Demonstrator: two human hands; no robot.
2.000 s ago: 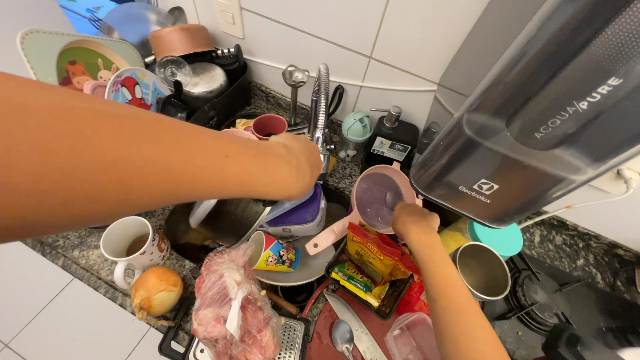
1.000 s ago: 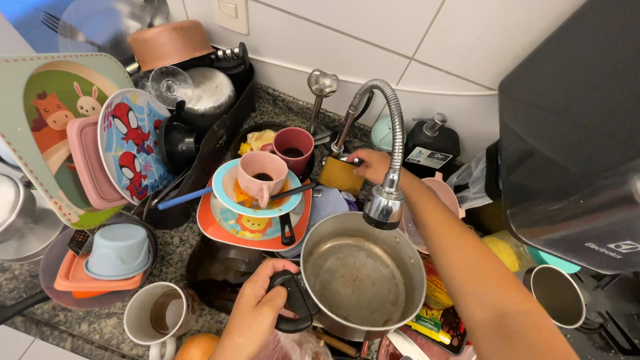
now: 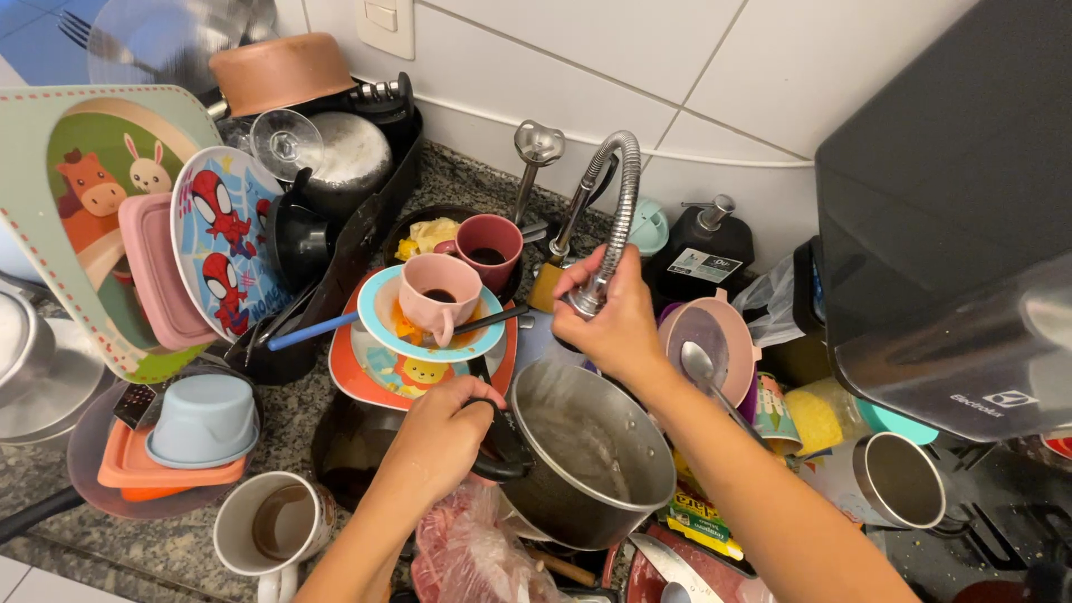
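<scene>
My left hand (image 3: 444,435) grips the black handle of an aluminum saucepan (image 3: 586,435), tilted over the crowded sink, with a little liquid or wetness on its inner base. My right hand (image 3: 611,310) is closed around the spray head (image 3: 590,293) of the coiled metal faucet (image 3: 628,193), just above the saucepan's rim. No water stream can be made out. Left of the saucepan, a pink cup (image 3: 438,297) with dark liquid stands in a blue-rimmed bowl (image 3: 377,314) on an orange lion plate (image 3: 343,360). A yellow sponge (image 3: 544,286) is behind my right hand.
A loaded dish rack (image 3: 368,218) stands at the left. Near the front are a mug (image 3: 226,523) and bagged raw meat (image 3: 481,553). A knife (image 3: 670,569) lies front right. A pink strainer (image 3: 712,352), a soap dispenser (image 3: 703,243) and a large water filter (image 3: 946,226) are at the right.
My right hand has moved from beside the sponge at the faucet's base onto the spray head. My left hand still holds the saucepan, which was not in its grip in the oldest frame.
</scene>
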